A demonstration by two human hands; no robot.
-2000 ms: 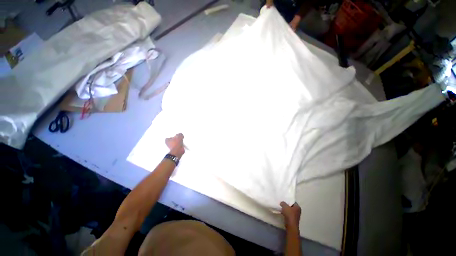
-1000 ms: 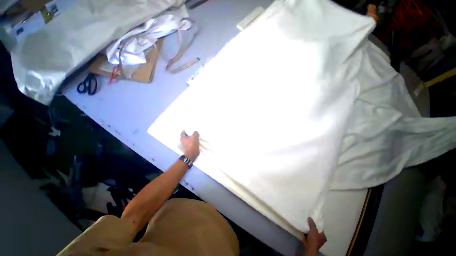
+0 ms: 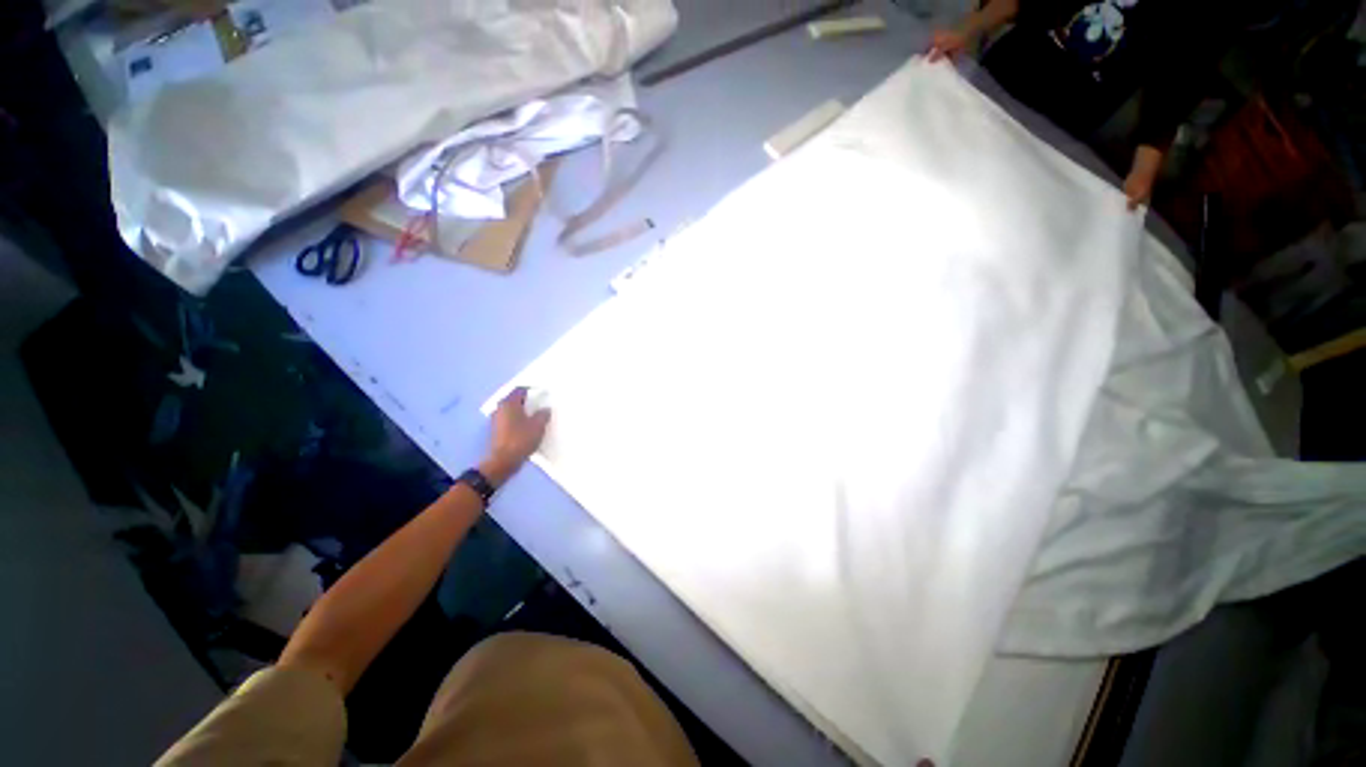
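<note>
A large white fabric ply (image 3: 809, 360) is spread over the table, overexposed in the middle, with faint creases toward the near right. My left hand (image 3: 518, 429), bare with a wristwatch, grips its near left corner. Only a fingertip of my right hand (image 3: 924, 763) shows at the bottom edge, at the cloth's near right corner; the rest is cut off. A second person's hands (image 3: 947, 44) hold the two far corners. Loose white folds (image 3: 1184, 525) lie at the right. The edge of the lay (image 3: 1034, 716) shows below the ply.
The pale blue-grey table (image 3: 435, 337) holds black-handled scissors (image 3: 330, 256), cardboard (image 3: 510, 240) with white scraps (image 3: 477, 158), a wrapped bundle (image 3: 345, 113), a curled tape measure (image 3: 607, 235) and pale blocks (image 3: 805, 129). The dark cutter rail (image 3: 1112, 712) is at near right.
The ply has been drawn flatter and its far side lowered and spread. My left hand has moved to the near left corner. My right hand has slid almost out of view. Both of the other person's hands now show.
</note>
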